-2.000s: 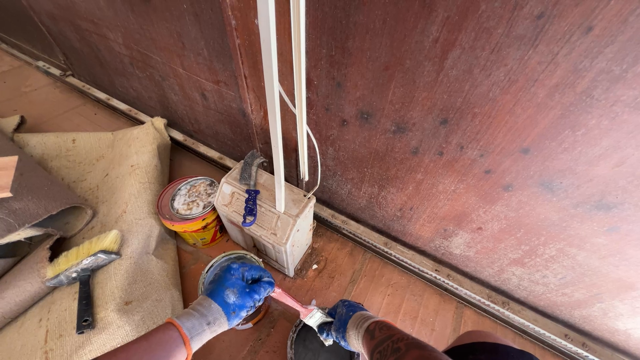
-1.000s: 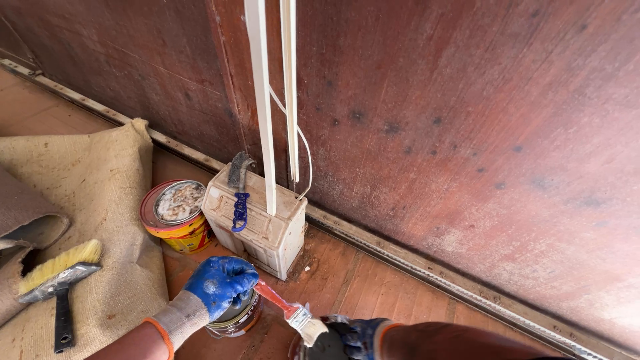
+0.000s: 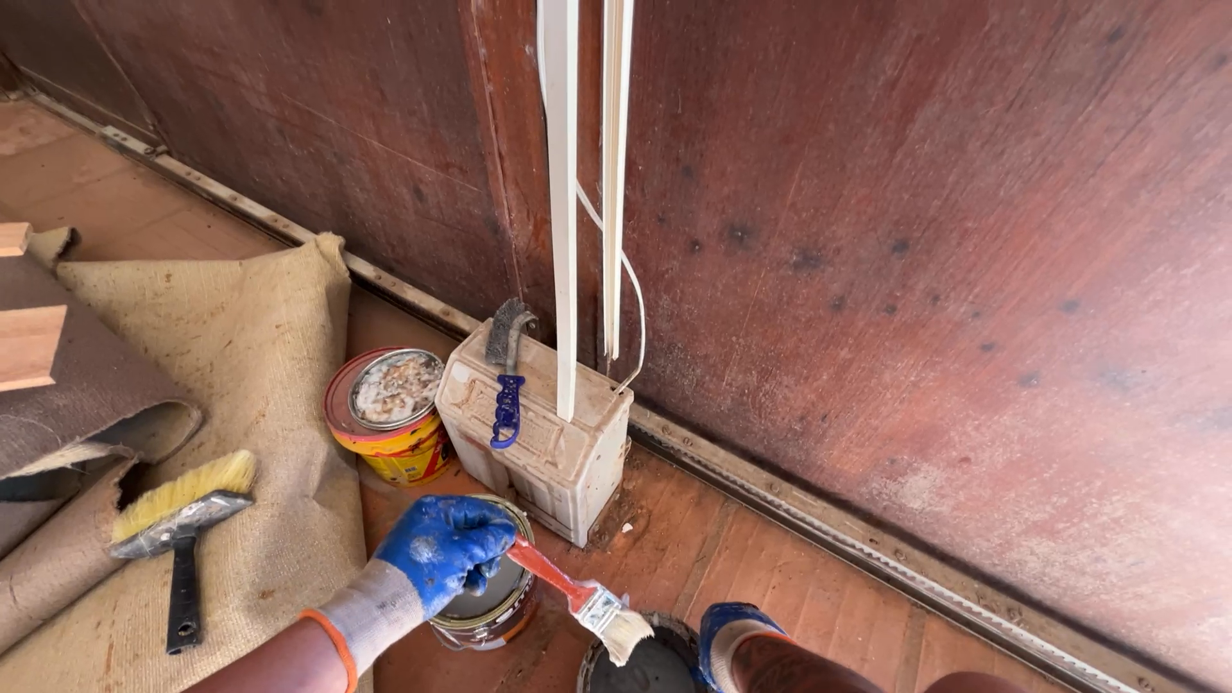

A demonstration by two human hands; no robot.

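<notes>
My left hand [image 3: 448, 553], in a blue-coated work glove, holds a paintbrush [image 3: 577, 595] by its red handle. The pale bristles point down to the right, above a dark round container [image 3: 643, 664] at the bottom edge. Beneath the left hand stands an open metal can [image 3: 491, 626]. My right hand [image 3: 731, 630], gloved too, is at the right rim of the dark container; its fingers are mostly hidden. Past the left hand, a wire brush with a blue handle [image 3: 507, 409] lies on a beige plastic box [image 3: 597, 481].
A red and yellow can [image 3: 404, 457] stands left of the box. A wide yellow-bristled brush [image 3: 183, 510] lies on burlap-like sheeting [image 3: 279, 385], beside wood pieces [image 3: 29, 348]. White trunking strips [image 3: 563, 241] and a cable [image 3: 637, 289] run by the dark red wooden wall [image 3: 924, 289].
The paintbrush, pointing toward the right hand in the earlier frames, is now apart from it. The right hand has moved to the dark container's side, which shows more of the container.
</notes>
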